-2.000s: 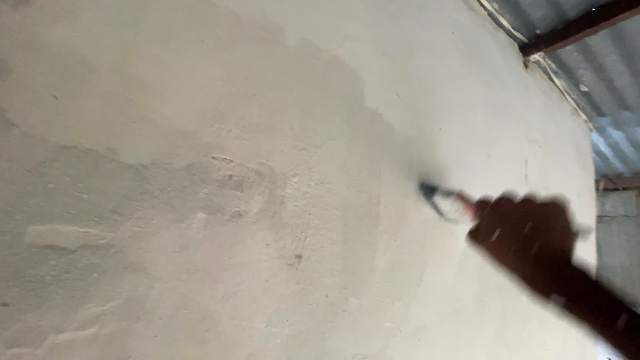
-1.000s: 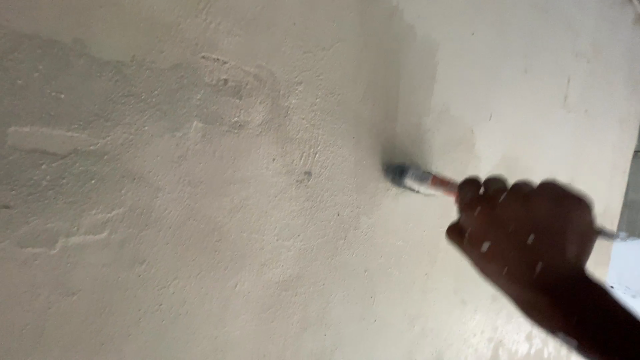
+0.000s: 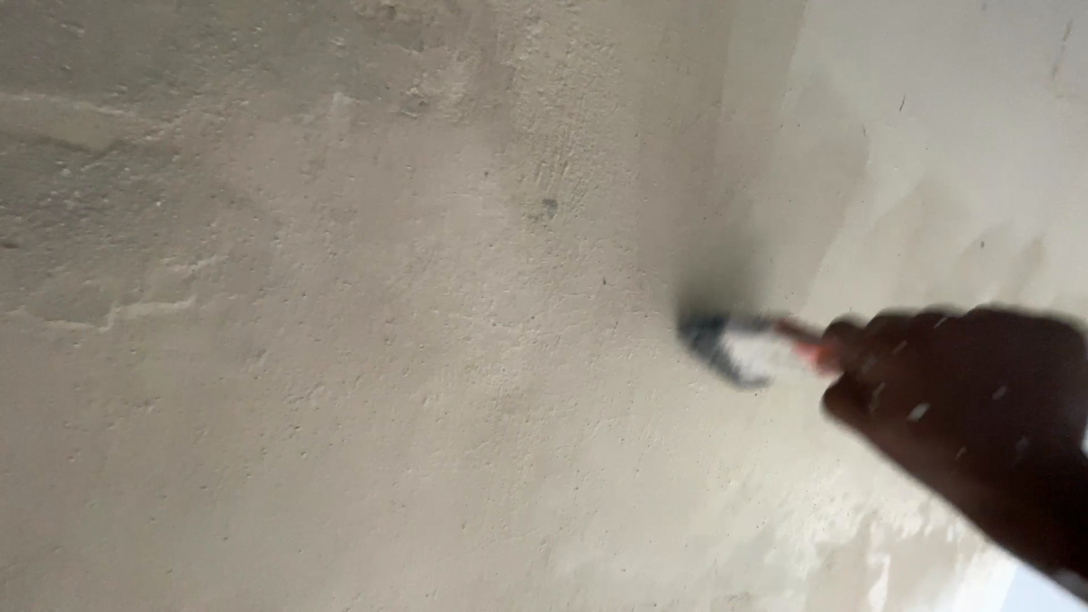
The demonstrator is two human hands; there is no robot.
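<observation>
My right hand (image 3: 960,399), flecked with pale specks, grips the reddish handle of a paintbrush (image 3: 748,348) at the right of the view. The brush is blurred, its dark bristles pointing left at the plastered wall (image 3: 408,408), and they seem to touch it. Damp-looking darker patches and a lighter area lie on the wall above and right of the brush. My left hand is out of view.
The wall fills nearly all of the view. Rough grey plaster (image 3: 93,195) with raised ridges shows at the upper left, and a small grey chip (image 3: 549,206) sits above centre. A bright bluish patch is at the lower right corner.
The view has shifted down and closer along the wall, and the roof sheets and beam seen two seconds ago are out of frame. My right hand has kept hold of the brush.
</observation>
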